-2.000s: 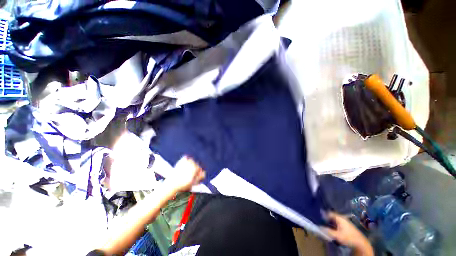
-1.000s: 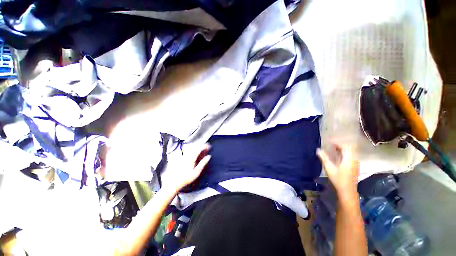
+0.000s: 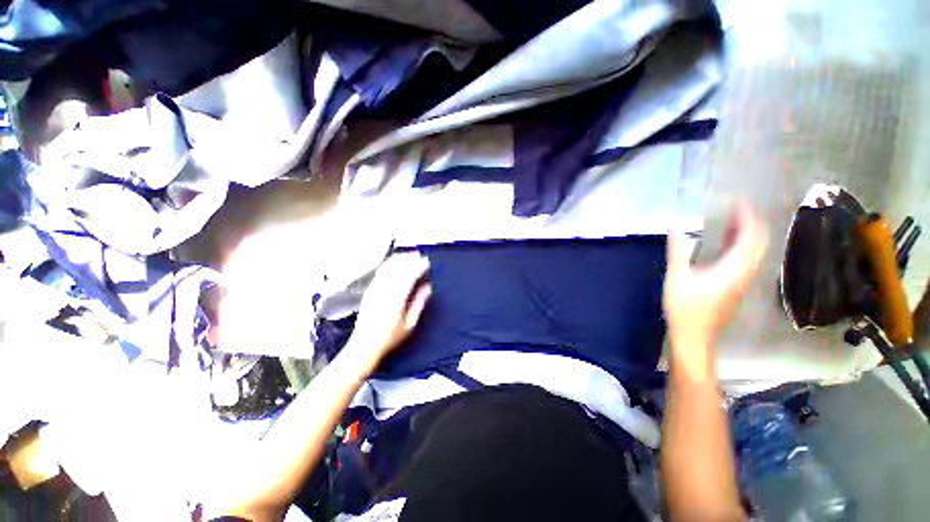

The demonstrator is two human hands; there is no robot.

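Observation:
A navy garment panel [image 3: 540, 296] lies flat at the table's near edge, with its pale grey-white side [image 3: 632, 194] spread beyond it. A small navy piece [image 3: 551, 168] lies on the pale cloth. My left hand [image 3: 393, 301] rests at the panel's left edge; its fingertips are hard to make out in the glare, so its grip is unclear. My right hand [image 3: 714, 275] is at the panel's right edge, blurred, with thumb and fingers apart and nothing in it. The steam iron [image 3: 831, 260], dark with an orange handle, stands on the table at the right, apart from my hand.
A tangled navy and pale garment heap [image 3: 153, 173] lies at left, with dark cloth [image 3: 214, 51] along the back. The pale table cover [image 3: 816, 112] shows at right. Clear plastic bottles [image 3: 780, 449] are below right. A black rounded shape [image 3: 510, 459] is at bottom centre.
The navy panel went from being held stretched between both hands to lying flat, its pale side unfolded beyond. My right hand let go and rose slightly. The iron appears further right in view.

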